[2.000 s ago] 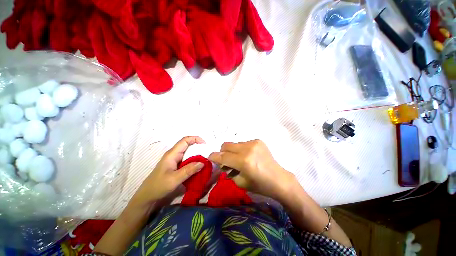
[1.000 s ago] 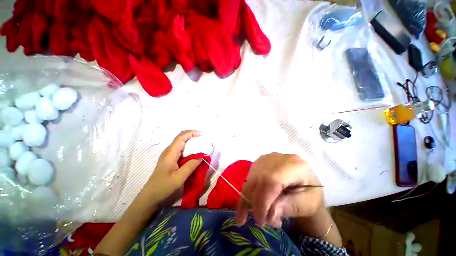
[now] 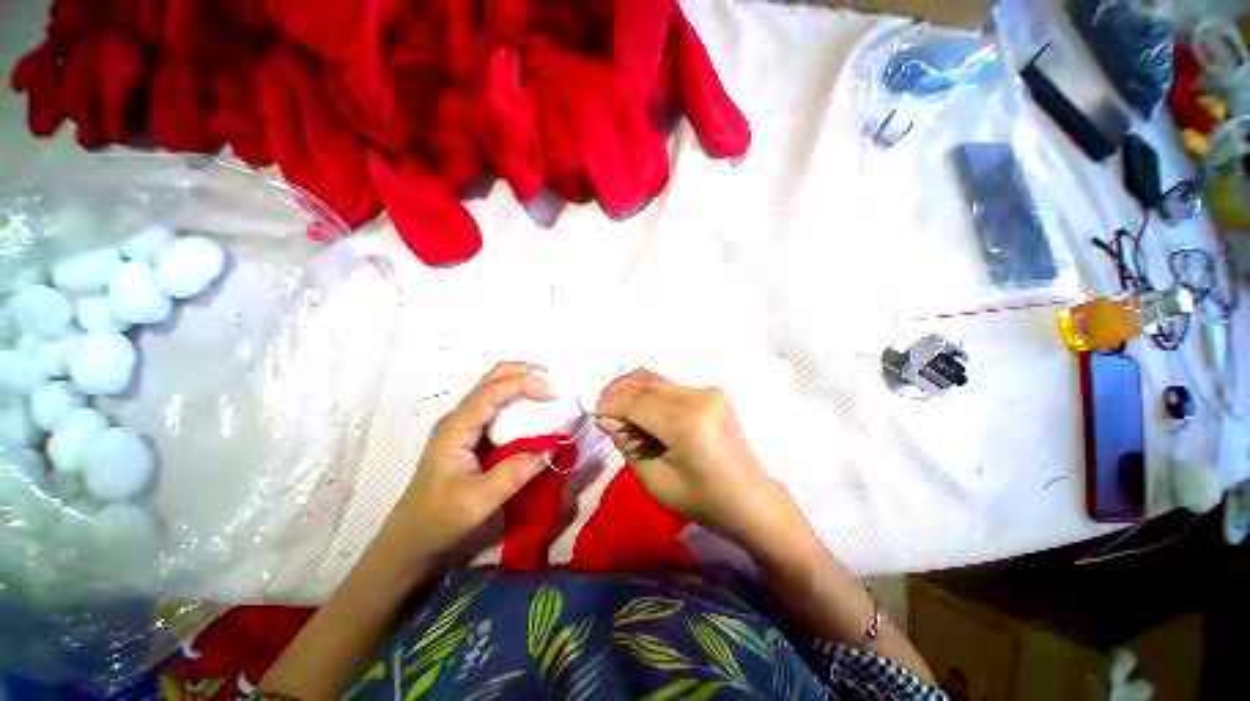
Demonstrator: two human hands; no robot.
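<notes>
A red plush piece (image 3: 532,518) lies at the table's near edge, with a white pompom (image 3: 532,418) at its rounded end. My left hand (image 3: 473,459) holds the pompom and the plush end between thumb and fingers. My right hand (image 3: 672,438) is just right of the pompom, its thumb and forefinger pinched on a thin, light needle or thread end. A pale thread (image 3: 559,463) makes a small loop at the seam between pompom and plush. The needle itself is too small to tell clearly.
Red plush pieces (image 3: 432,212) are heaped at the far left. A clear bag of pompoms (image 3: 309,322) lies at left. Right of centre is a small metal object (image 3: 927,366); further right are an amber bottle (image 3: 1097,325), a smartphone (image 3: 1113,436) and cables (image 3: 1195,274).
A second ago my right hand was lower right, pulling the thread taut. It has moved back up and left beside the pompom, and the thread is now a slack loop. My left hand still holds the work.
</notes>
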